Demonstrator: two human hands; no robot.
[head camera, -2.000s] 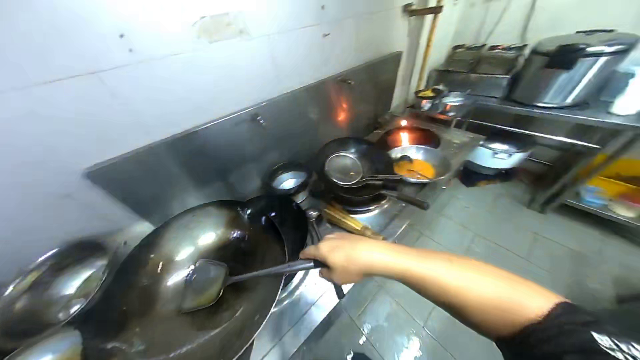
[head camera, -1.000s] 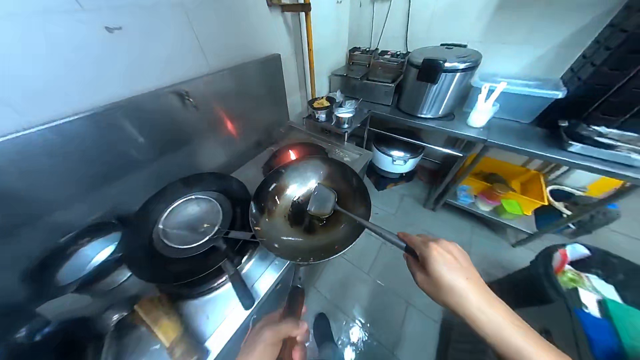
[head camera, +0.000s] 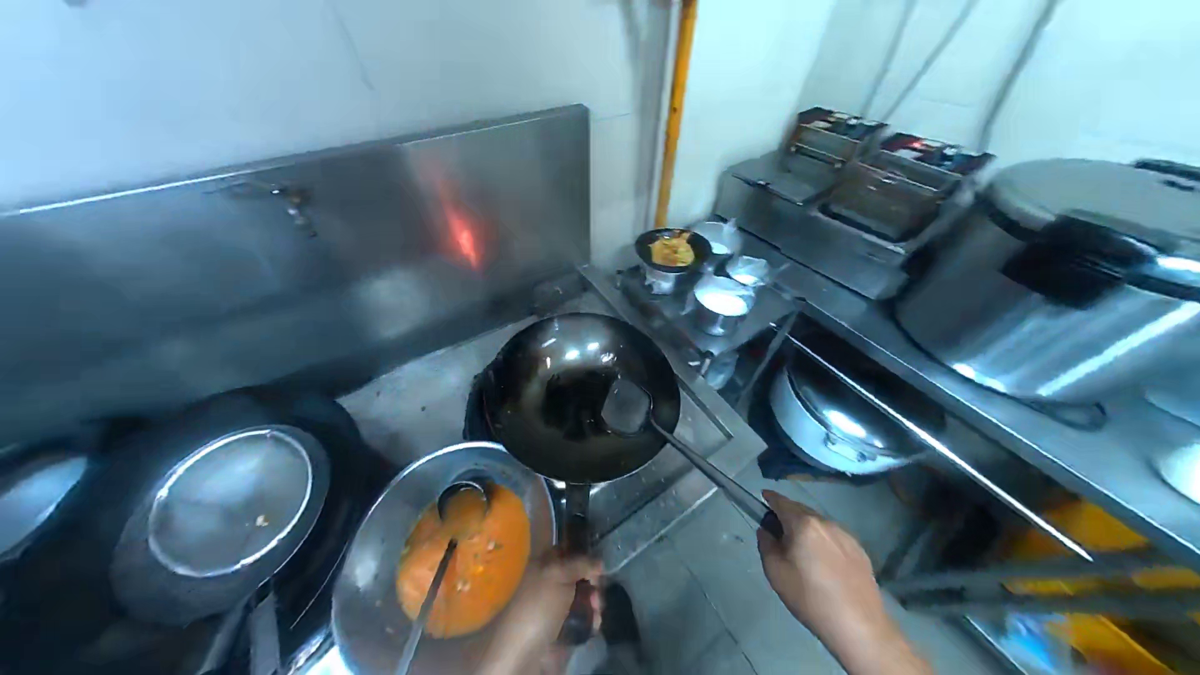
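A dark wok (head camera: 572, 398) is over the back burner area at centre, with a thin layer of dark liquid inside. My left hand (head camera: 553, 600) is closed around its handle at the bottom centre, slightly blurred. My right hand (head camera: 816, 562) grips the handle of a metal wok ladle (head camera: 626, 407), whose bowl rests inside the wok at its right side. Left of my left hand stands a steel bowl (head camera: 361, 562) of orange liquid (head camera: 487, 562), with a second ladle (head camera: 433, 591) in it. A round mesh strainer (head camera: 230, 502) lies over another black wok further left.
A steel splashback (head camera: 356, 244) runs behind the stove. Small pots (head camera: 720, 305) and a black dish of yellow food (head camera: 673, 250) stand beyond the wok. At right are fryers (head camera: 881, 178), a large steel cooker (head camera: 1078, 281) and, lower, a lidded pot (head camera: 834, 422).
The wok has moved with my left hand to the far end of the stove, and the ladle has stayed in it. The view has turned and come nearer that end.
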